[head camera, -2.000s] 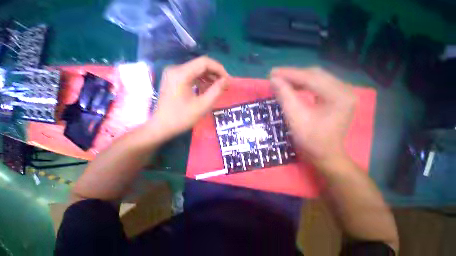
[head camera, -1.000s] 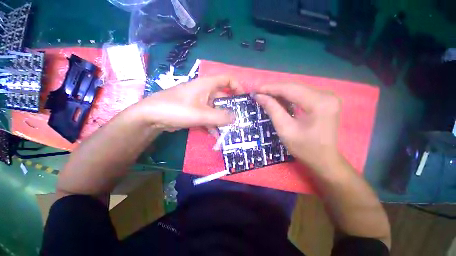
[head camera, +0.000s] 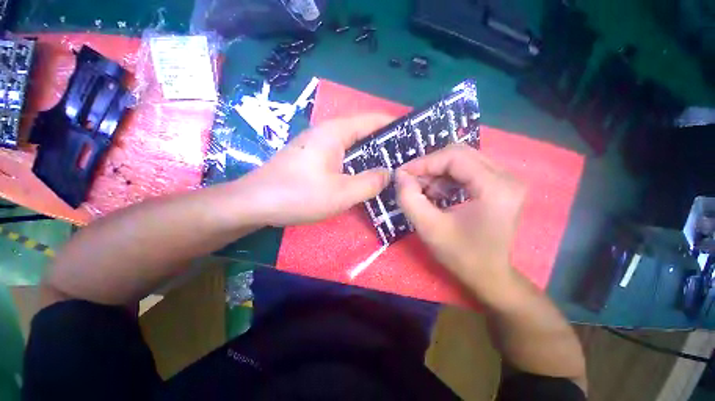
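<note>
A dark circuit board panel (head camera: 427, 129) with whitish repeated parts is held tilted above a pink-red foam mat (head camera: 525, 180). My left hand (head camera: 325, 168) grips the panel's left edge, with the thumb on its face. My right hand (head camera: 462, 204) has thumb and index finger pinched together at the panel's face beside my left thumb. Whatever lies between those fingertips is too small to tell. A white strip (head camera: 368, 261) sticks out from the panel's lower corner over the mat.
White strips (head camera: 266, 113) lie in a loose pile left of the mat. Small black parts (head camera: 286, 61) are scattered behind them. A black moulded part (head camera: 82, 125) and a white packet (head camera: 183, 69) lie on the left mat. Another panel (head camera: 14, 90) is at far left.
The panel was flat on the mat and is now raised and tilted, its right end up. My left hand has taken hold of its edge. My fingertips have come together. The view has shifted.
</note>
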